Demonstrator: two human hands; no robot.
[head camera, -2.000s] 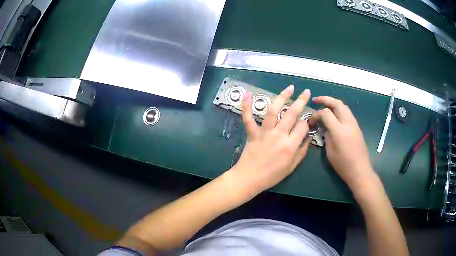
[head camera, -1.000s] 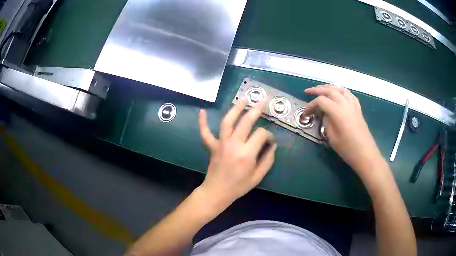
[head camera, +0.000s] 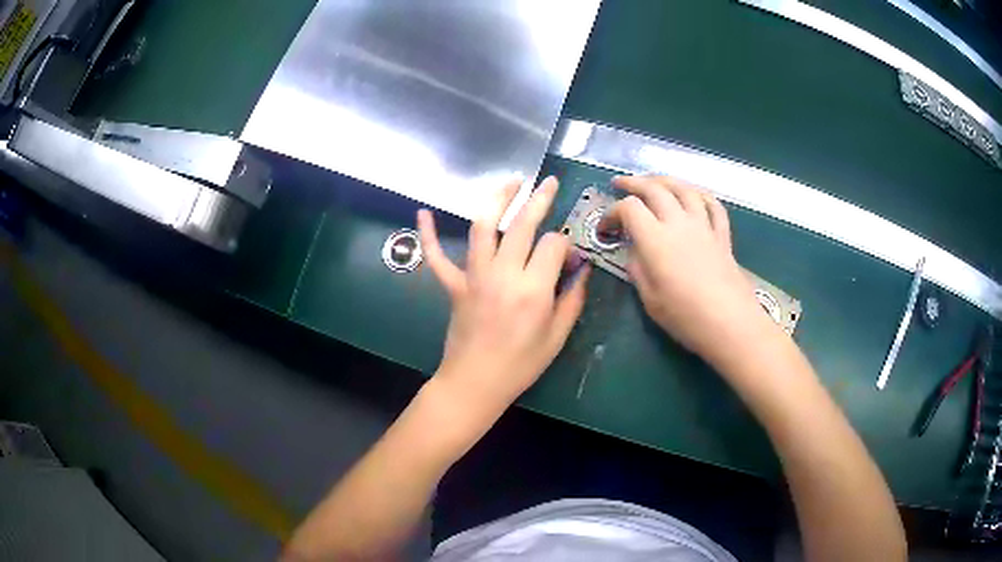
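A silver-grey four-ring plate (head camera: 786, 302) lies slantwise on the green surface. A ring insert (head camera: 601, 229) shows near its left end and part of another near its right end; the middle is covered. My right hand (head camera: 687, 263) lies across the plate, fingers bent, with fingertips at the left-end insert. Whether they grip or only press is hidden. My left hand (head camera: 505, 291) is palm down with fingers spread, its index finger and thumb beside the plate's left end. A loose ring part (head camera: 403, 250) lies left of my left hand.
A shiny metal sheet (head camera: 423, 93) lies beyond my left hand. A guide rail (head camera: 769, 203) crosses behind the plate. Another four-ring plate (head camera: 950, 115) is far right. A silver stick (head camera: 901, 324), black disc (head camera: 931, 312), red-handled pliers (head camera: 958, 384) and clear tray (head camera: 983, 483) are at right; an end bracket (head camera: 132, 181) is at left.
My right hand has moved from the plate's right end to its left end, uncovering the right end. My left hand has left the plate's top and sits by its left end. The whole view has shifted.
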